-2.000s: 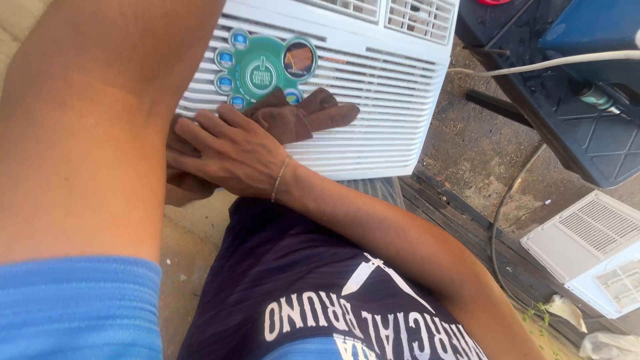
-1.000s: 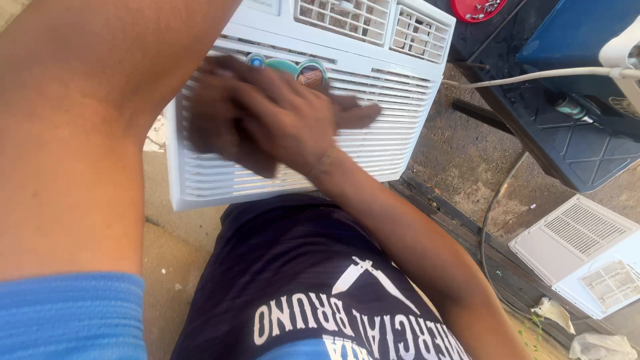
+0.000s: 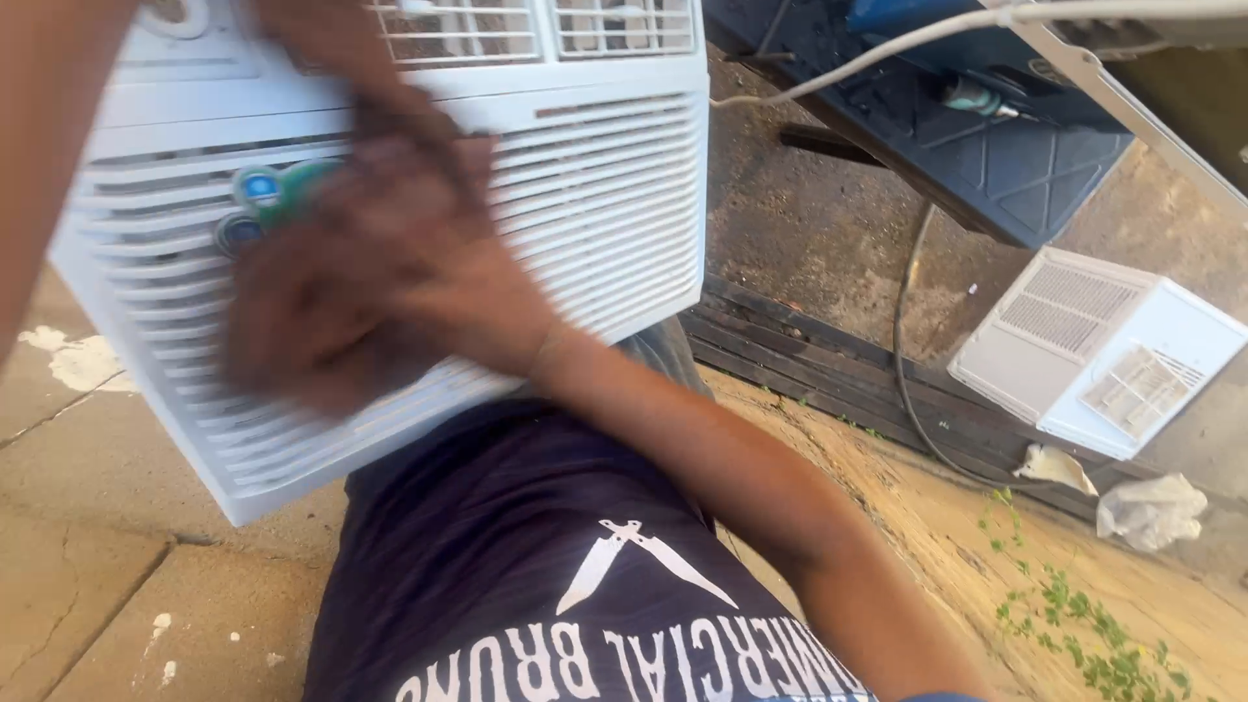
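Blurred by motion, my right hand (image 3: 439,283) reaches in from the lower right, closed on a brown cloth (image 3: 302,302) against the slatted front of a white window air conditioner (image 3: 604,185). The cloth and fingers partly cover a round green sticker (image 3: 307,180) with small blue badges. At the top, a blurred brown shape that looks like my left hand (image 3: 327,39) comes down to the upper part of the cloth; its grip is not clear. My other arm fills the left edge. The unit's lower edge rests by my lap, over a dark printed garment.
A dark plastic table (image 3: 1014,166) at upper right holds a teal-handled tool (image 3: 975,97) and a blue object. A pale cable (image 3: 877,49) crosses above. A second white unit (image 3: 1102,341) lies on the ground, near a dark hose (image 3: 907,351) and a crumpled plastic bag (image 3: 1150,512).
A blurred, hand-like shape has appeared at the top of the cloth. My right hand remains on the cloth at the grille, and more of the sticker is covered than two seconds ago.
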